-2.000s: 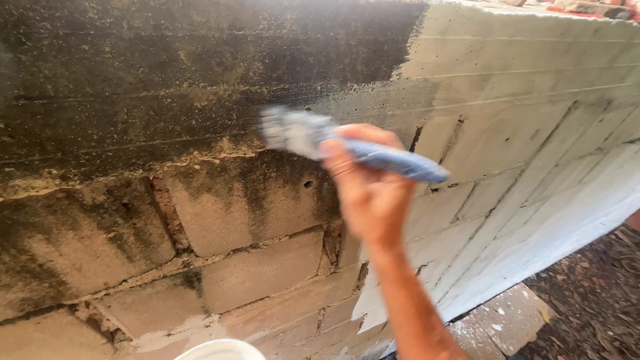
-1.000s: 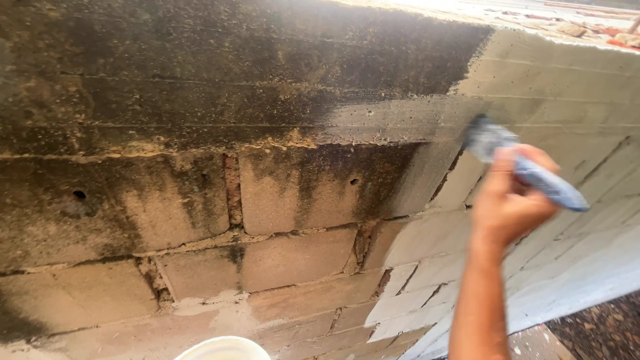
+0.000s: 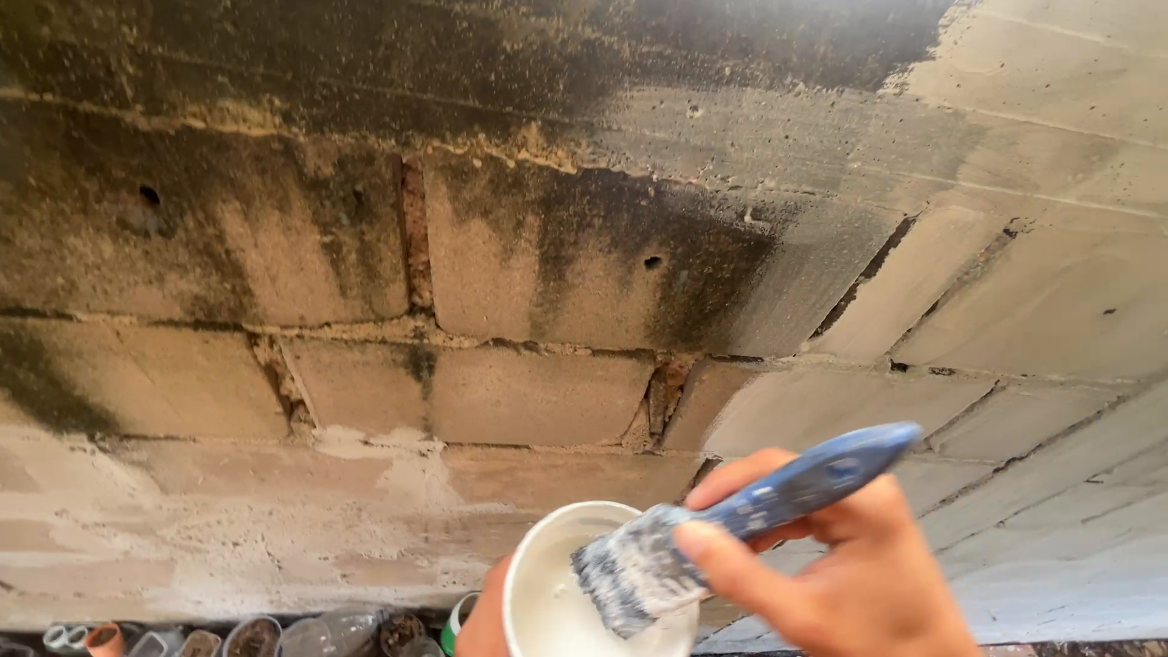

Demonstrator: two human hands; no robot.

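My right hand [image 3: 821, 557] grips a blue-handled paintbrush [image 3: 748, 511] by its handle, near the ferrule. The paint-smeared bristles point down and left, over the mouth of a white tub [image 3: 525, 575] of white paint; whether they touch the paint I cannot tell. My left hand [image 3: 485, 611] holds the tub from its left side, mostly hidden at the bottom edge. Behind them rises a block wall [image 3: 538, 397], bare and dark-stained at the left and top. Pale paint coats its right part, with a thin greyish coat reaching left under the dark band.
Along the wall's foot at the lower left stand several clear plastic containers [image 3: 328, 631], a small terracotta-coloured pot [image 3: 105, 639] and a green and white container [image 3: 453, 625]. Open joints and small holes break up the wall's surface.
The brush in my right hand has left the wall and come down to the tub. My left hand has come into view at the tub. Earlier, the brush moved right across the wall.
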